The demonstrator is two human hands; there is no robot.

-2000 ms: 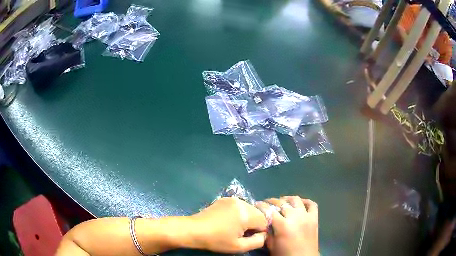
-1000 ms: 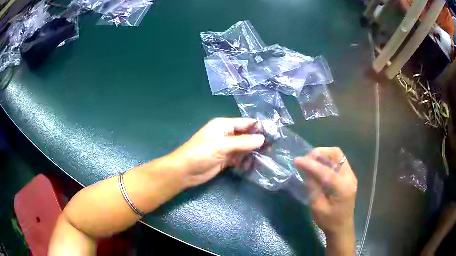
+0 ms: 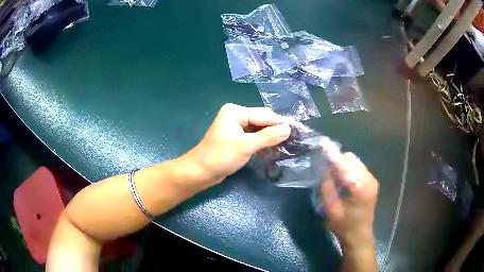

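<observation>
A clear zip bag (image 3: 297, 169) is held between my two hands above the near part of the table, with something dark inside or behind it. My left hand (image 3: 241, 138) pinches the bag's upper left part between thumb and fingers. My right hand (image 3: 350, 188) is blurred and grips the bag's right side. Several filled clear bags (image 3: 292, 58) lie in an overlapping pile just beyond my hands, with dark contents showing. How the held bag's contents lie is too blurred to tell.
The dark green table (image 3: 143, 79) has a pale curved edge and a seam at right. A black lump (image 3: 53, 21) lies among bags at upper left. Pale posts (image 3: 443, 37) and tangled yellow-green strips (image 3: 457, 103) are at right. Another bag (image 3: 443, 178) lies right of the seam. A red stool (image 3: 40, 212) stands lower left.
My hands have risen off the near table area with the bag, which now shows between them. The view has tilted down, so the pile sits higher in the picture.
</observation>
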